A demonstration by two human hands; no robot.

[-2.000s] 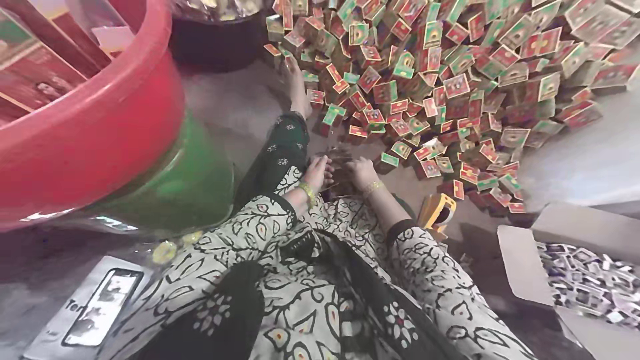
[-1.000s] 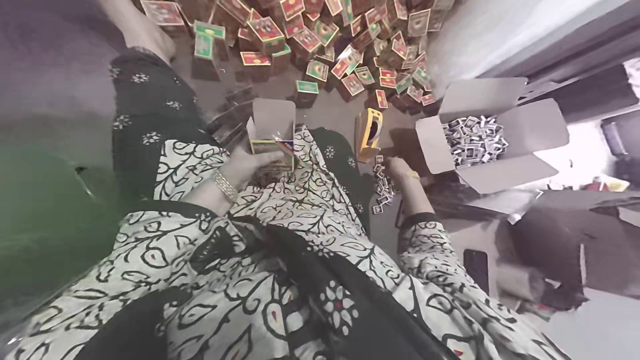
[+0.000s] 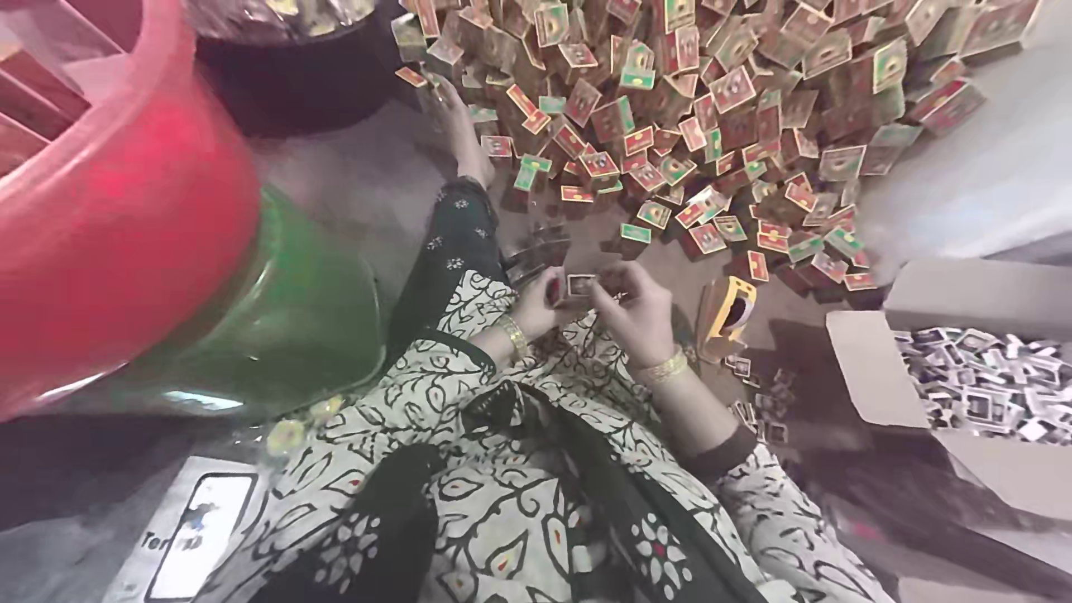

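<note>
Over the lap, my left hand (image 3: 540,303) holds a small box, whose near end shows between the hands. My right hand (image 3: 638,314) is at the other side of it, its thumb and fingers at a small white-edged card or label (image 3: 579,285) with a dark picture. Whether that piece lies on the box or inside it cannot be told. Right of my right hand stands a yellow carton (image 3: 727,318) with a dark oval. Several small white-edged pieces (image 3: 766,406) lie on the floor beside my right forearm.
A large heap of small red and green boxes (image 3: 720,126) covers the floor ahead. An open cardboard box (image 3: 867,368) of small white-edged pieces stands at the right. At the left are a red tub (image 3: 167,209), a green container (image 3: 318,310), a dark round vessel (image 3: 293,92) and a flat printed package (image 3: 188,536).
My right hand has moved from the loose pieces beside the yellow carton to my left hand over the lap. The upright open flap seen at my left hand a second ago no longer shows. The view has swung left.
</note>
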